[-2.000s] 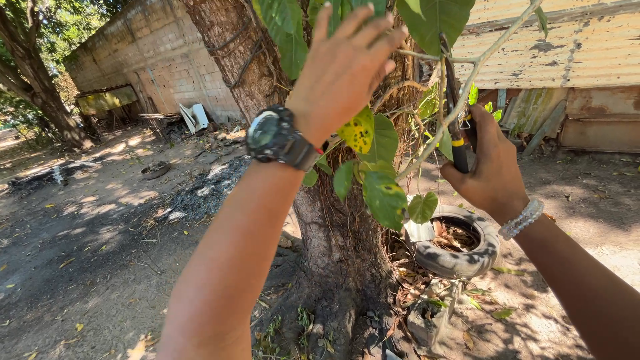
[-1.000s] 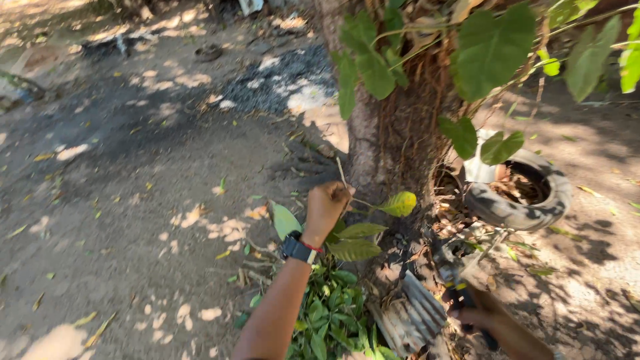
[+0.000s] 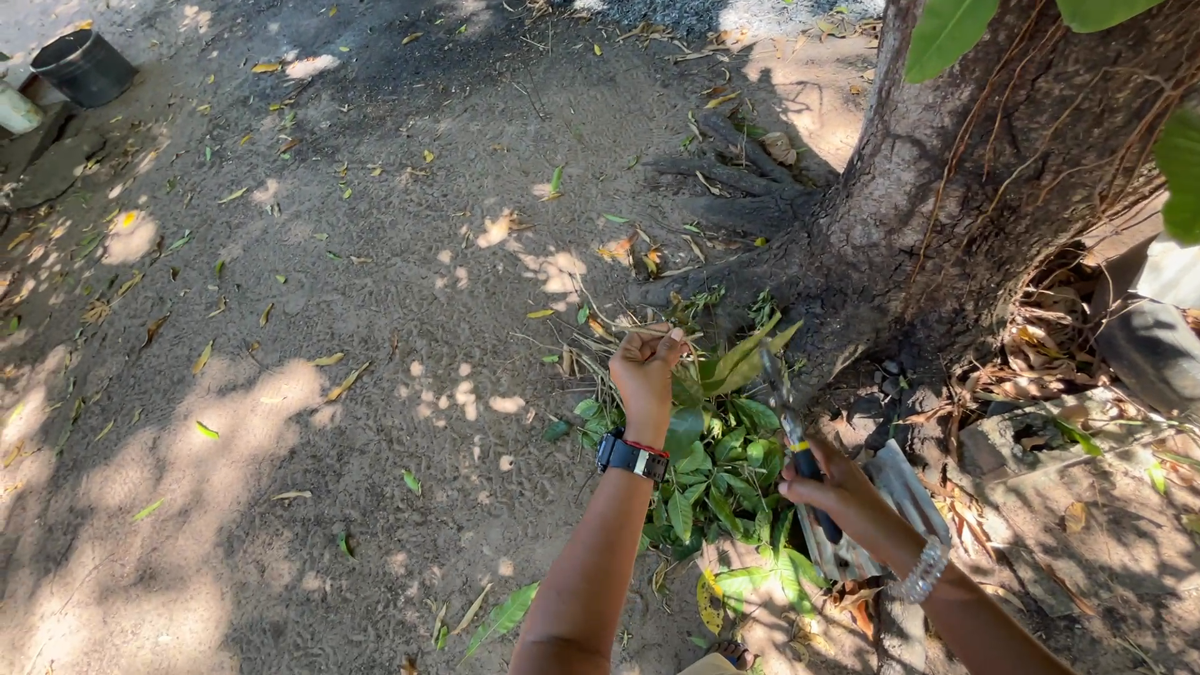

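My left hand [image 3: 647, 361], with a dark watch on its wrist, pinches a thin cut stem [image 3: 689, 335] above a heap of leafy cuttings [image 3: 717, 469]. Long green leaves [image 3: 745, 361] hang just right of its fingers. My right hand [image 3: 830, 483], with a clear beaded bracelet, is closed around the dark handles of pruning shears [image 3: 802, 450] that have a yellow band. The shears' metal end points up and away, beside the heap and the foot of the tree; whether the blades are apart cannot be told.
A thick tree trunk [image 3: 966, 178] with spreading roots [image 3: 741, 187] rises at the right. A corrugated sheet piece [image 3: 909, 497] lies under my right forearm. A black bucket [image 3: 84, 67] stands at the far left. Part of a tyre [image 3: 1153, 352] shows at the right edge.
My left hand has come down from the hanging foliage to the leaf heap on the ground, holding a stem. My right hand has lowered the shears beside it. The view has tilted down and left.
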